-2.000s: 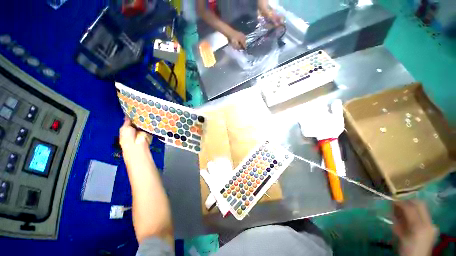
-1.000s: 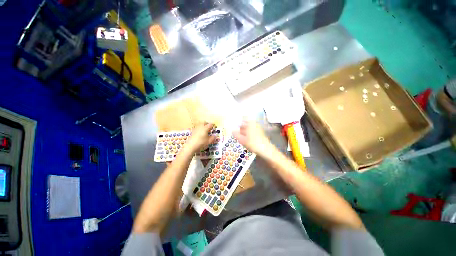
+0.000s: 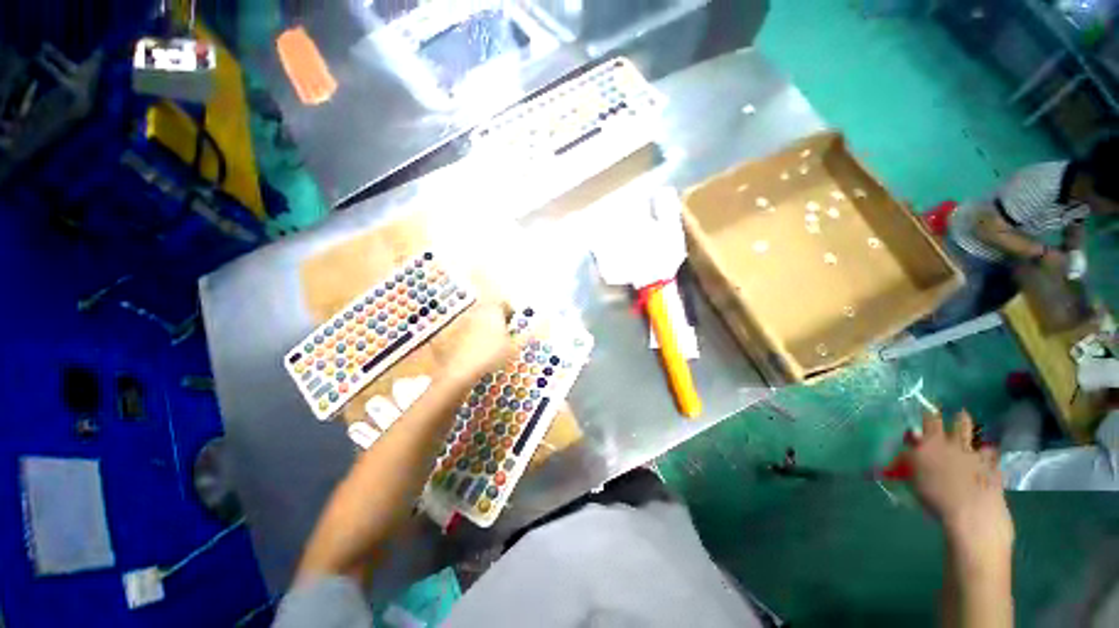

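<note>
A silicone keypad (image 3: 506,423) with multicoloured keys lies slanted at the bench's front. My left hand (image 3: 481,346) is blurred over its upper left edge; its fingertips cannot be made out. A second keypad (image 3: 378,331) lies to the left on a cardboard sheet (image 3: 356,264). White glove fingers (image 3: 390,407) show between the keypads, partly under my left forearm. My right hand (image 3: 957,472) is out past the bench at the right, over the floor. A thin white scrap (image 3: 918,394) is at its fingertips; whether it is gripped cannot be told.
A stack of keypads (image 3: 583,129) stands at the back. A white glove (image 3: 644,245) and an orange-handled tool (image 3: 671,350) lie right of centre. An open cardboard box (image 3: 798,264) with small white scraps is beyond them. A person (image 3: 1025,215) is at the far right.
The left keypad went from my left hand onto the bench and is now slanted. My right hand has moved from the front keypad far out to the right. The view has shifted rightward.
</note>
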